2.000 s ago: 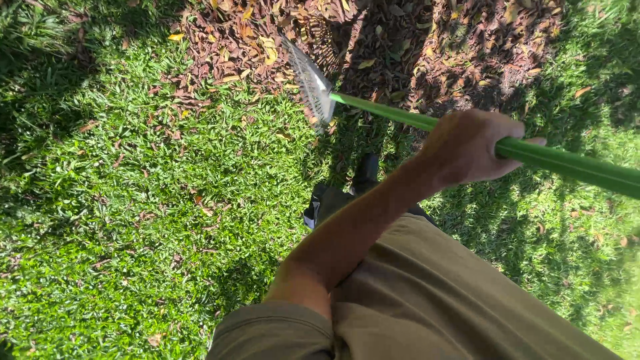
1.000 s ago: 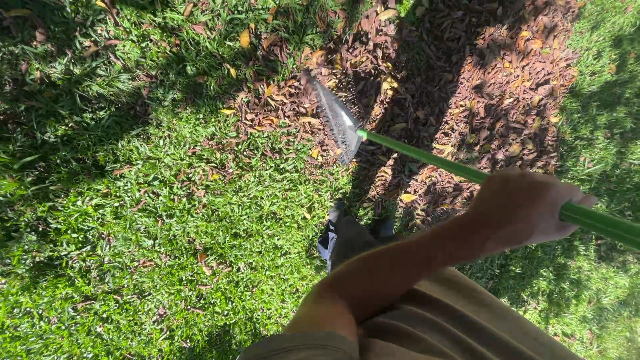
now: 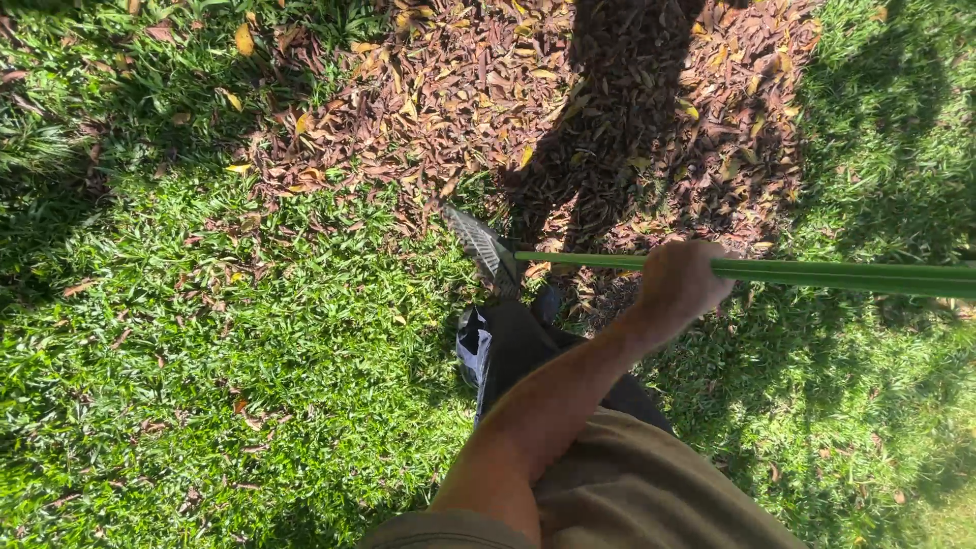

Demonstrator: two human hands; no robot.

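My left hand (image 3: 686,282) is closed around the green handle (image 3: 839,278) of a leaf rake, in front of my body. From the hand the handle runs left to the rake's fan-shaped head (image 3: 484,248), which is beside my feet at the lower edge of the leaf pile. To the right, the handle passes out of the frame. My right hand is not in view. A thick spread of dry brown and yellow leaves (image 3: 457,99) lies above the rake head.
My shoe (image 3: 473,343) stands on the grass close below the rake head, with the other foot (image 3: 545,303) beside it. Green grass (image 3: 267,396) with scattered leaves surrounds the pile. Dark shadows (image 3: 625,99) fall across the leaves.
The rake head has come closer to my feet, and the handle now lies nearly level across the view. My left hand has stayed closed on it.
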